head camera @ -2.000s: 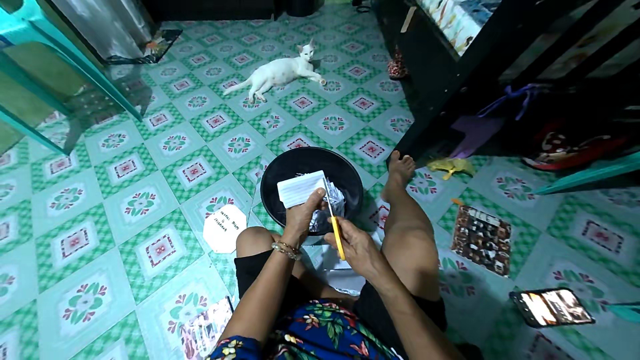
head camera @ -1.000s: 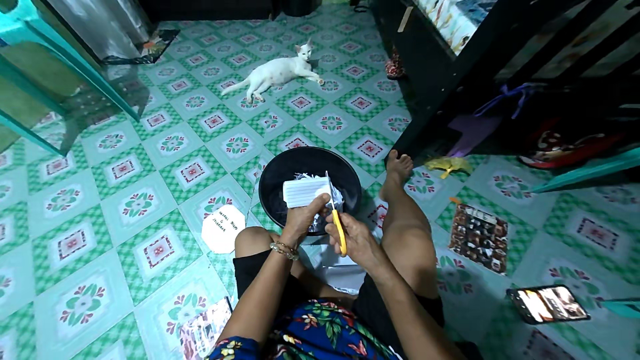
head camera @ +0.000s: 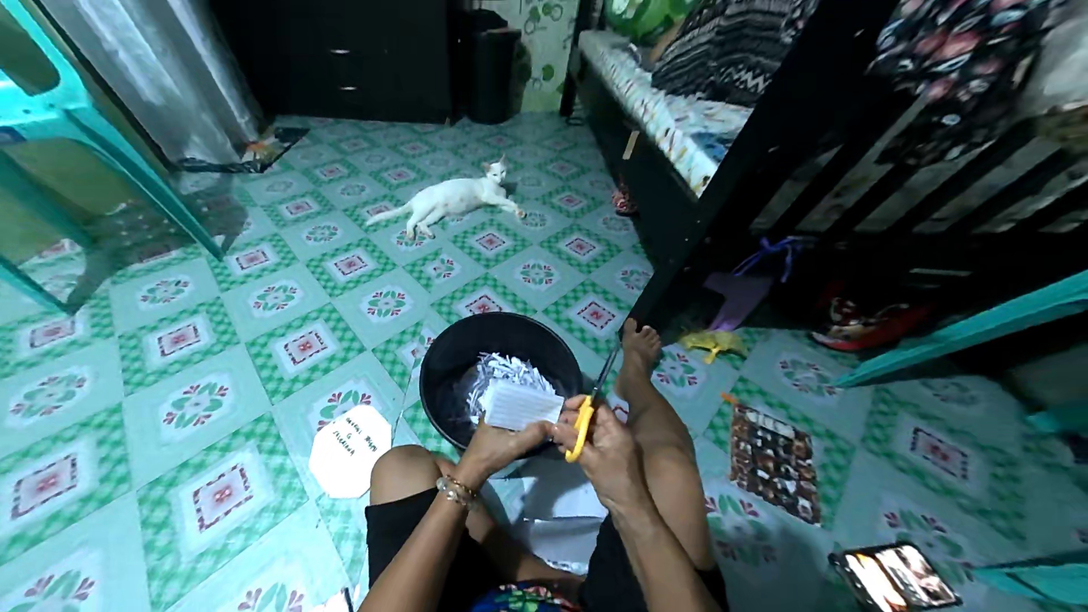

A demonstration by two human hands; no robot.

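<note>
My left hand (head camera: pixel 510 444) grips a small stack of lined paper (head camera: pixel 520 406) above a round black basin (head camera: pixel 442 399). Beside it, my right hand (head camera: pixel 602 432) holds scissors by their yellow handles (head camera: pixel 580 429), the blades pointing up and away, to the right of the paper. Its fingertips are close to the paper's right edge; whether they touch it is unclear. Thin white paper strips (head camera: pixel 508 372) lie heaped in the basin. White sheets (head camera: pixel 561 518) rest on the floor between my legs.
A white octagonal card with writing (head camera: pixel 350 450) lies left of my knee. To the right are a printed photo sheet (head camera: pixel 773 463) and a lit phone (head camera: pixel 899 576). A white cat (head camera: pixel 459 197) lies beyond the basin. A dark bed frame (head camera: pixel 663 195) and a teal plastic chair (head camera: pixel 64 115) flank the floor.
The scissors have moved from the paper's edge to its right, their blades now clear of it. The view has tilted up slightly.
</note>
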